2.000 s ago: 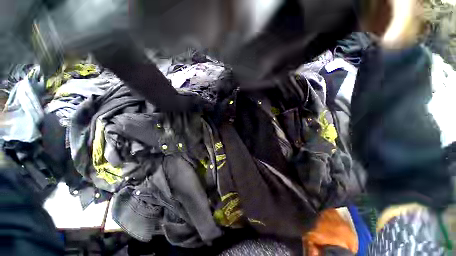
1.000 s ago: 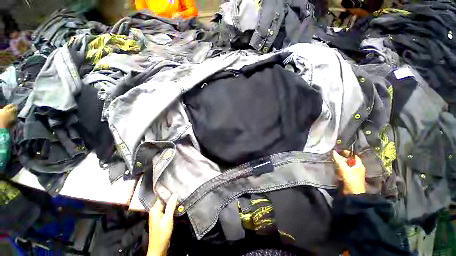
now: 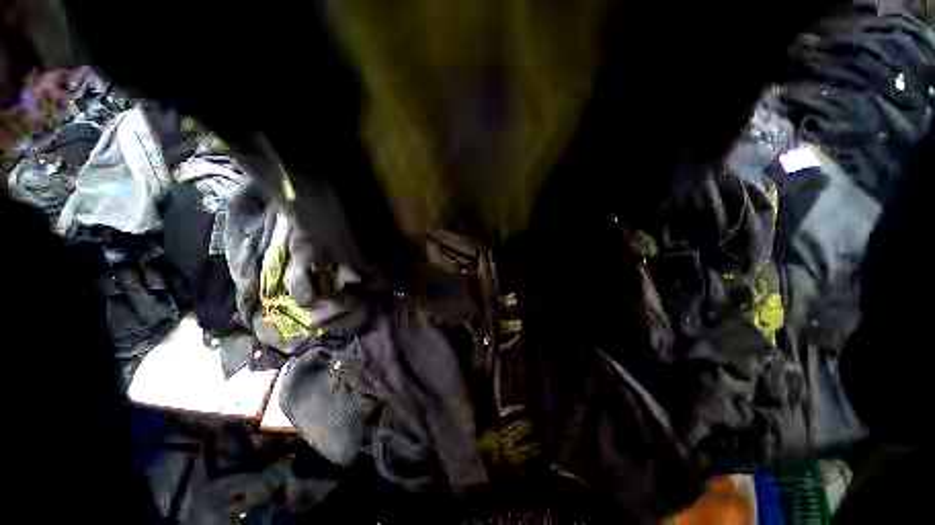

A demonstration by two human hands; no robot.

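A large dark garment with a blurred yellow print point(image 3: 461, 123) fills the top middle, very close to the camera. Dark shapes on both sides also block the view. A dark denim jacket point(image 3: 554, 359) with yellow print and small gold buttons hangs over the table's front edge below it. My left hand and my right hand cannot be seen; whether the dark shapes hide them cannot be told.
Heaped grey and black garments lie at the left and right. A pale grey garment point(image 3: 121, 179) is at the left. The white table top point(image 3: 200, 377) shows at the front left. An orange item point(image 3: 718, 502) and a green crate point(image 3: 805, 494) are at the lower right.
The spread jacket with its black lining and hem band is no longer seen laid out. A dark printed garment now covers the upper view. Both hands have gone from sight.
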